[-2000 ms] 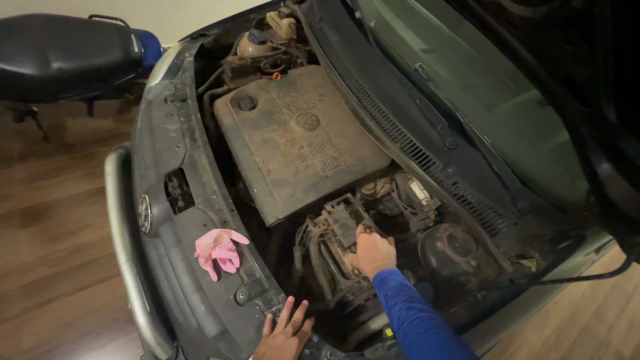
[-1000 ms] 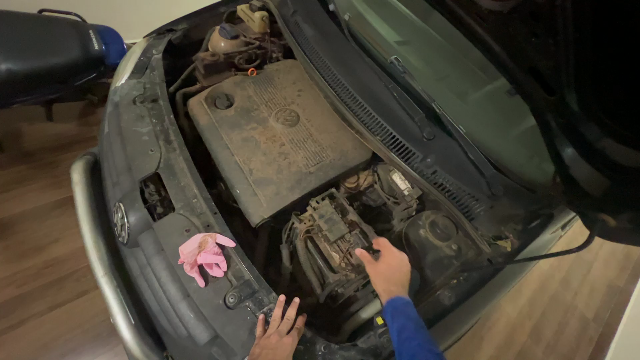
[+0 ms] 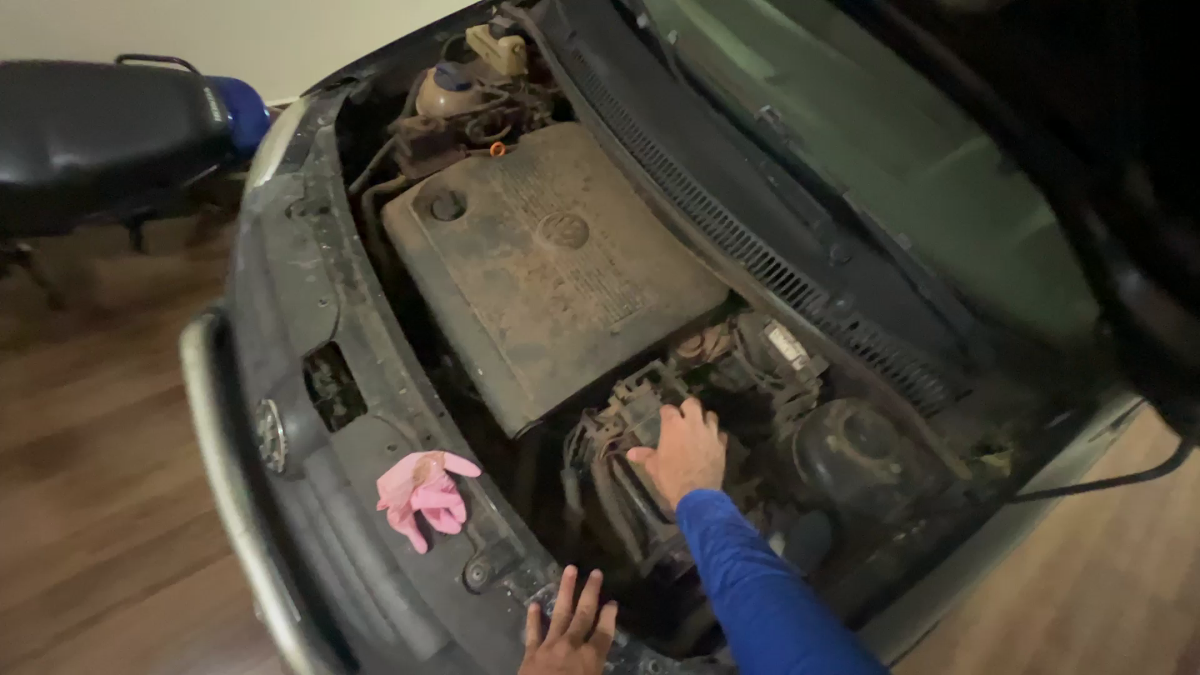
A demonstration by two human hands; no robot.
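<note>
My right hand (image 3: 687, 452), in a blue sleeve, lies over the fuse and cable assembly (image 3: 637, 408) on top of the battery area, its fingertips on or just above the dusty parts. Whether it grips anything cannot be told. My left hand (image 3: 570, 630) rests with spread fingers on the car's front crossmember, at the bottom of the view, and holds nothing. A crumpled pink rubber glove (image 3: 427, 497) lies on the front panel, left of both hands. Beyond my right hand is the dusty plastic engine cover (image 3: 562, 272) with a round emblem.
A coolant reservoir (image 3: 448, 91) sits at the far end of the bay. The windshield (image 3: 891, 141) and raised hood (image 3: 1106, 112) are at the right. A motorcycle seat (image 3: 103, 141) stands at the upper left. A metal bumper bar (image 3: 225, 487) runs along the car's front.
My right hand has shifted over the cable assembly, from its right edge a second ago to nearer its middle. My left hand stays on the front crossmember. The glove has not moved.
</note>
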